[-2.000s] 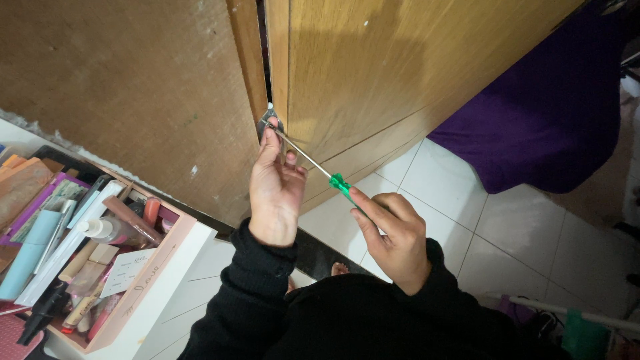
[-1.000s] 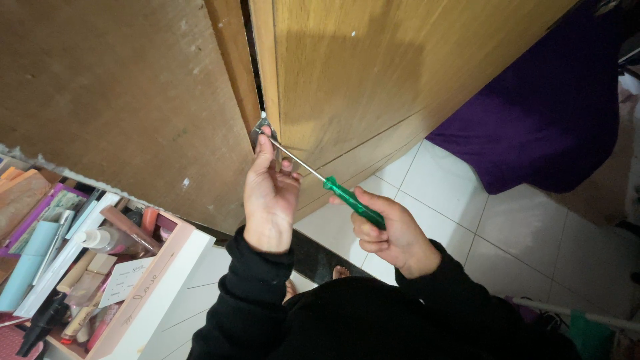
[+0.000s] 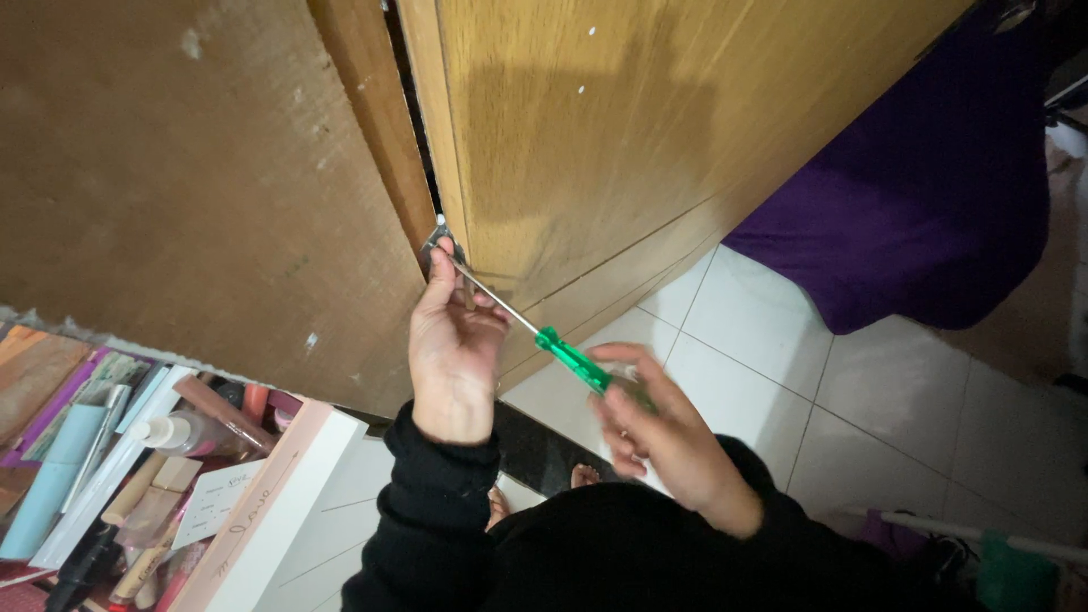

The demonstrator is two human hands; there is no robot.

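Note:
My left hand point(image 3: 459, 348) is raised at the edge of the wooden door point(image 3: 586, 153), its thumb and fingertip at the metal hinge point(image 3: 440, 240) and near the tip end of a screwdriver. The screwdriver point(image 3: 574, 360) has a translucent green handle and a thin steel shaft that slants up and left to the hinge; the exact seat of its tip is hidden by my fingers. My right hand point(image 3: 659, 425) is at the butt of the handle, blurred, with its fingers partly spread around it; how firmly it holds cannot be told.
A brown wooden panel point(image 3: 212, 170) stands left of the dark gap. Below it, an open drawer point(image 3: 255, 518) holds cosmetics, tubes and a small bottle point(image 3: 166, 432). Purple cloth point(image 3: 918, 195) hangs at the right over white floor tiles point(image 3: 748, 340). My feet are at a dark threshold point(image 3: 544, 438).
My right hand was wrapped around the green handle one second ago; its fingers have loosened and shifted toward the butt end. My left hand stays at the hinge.

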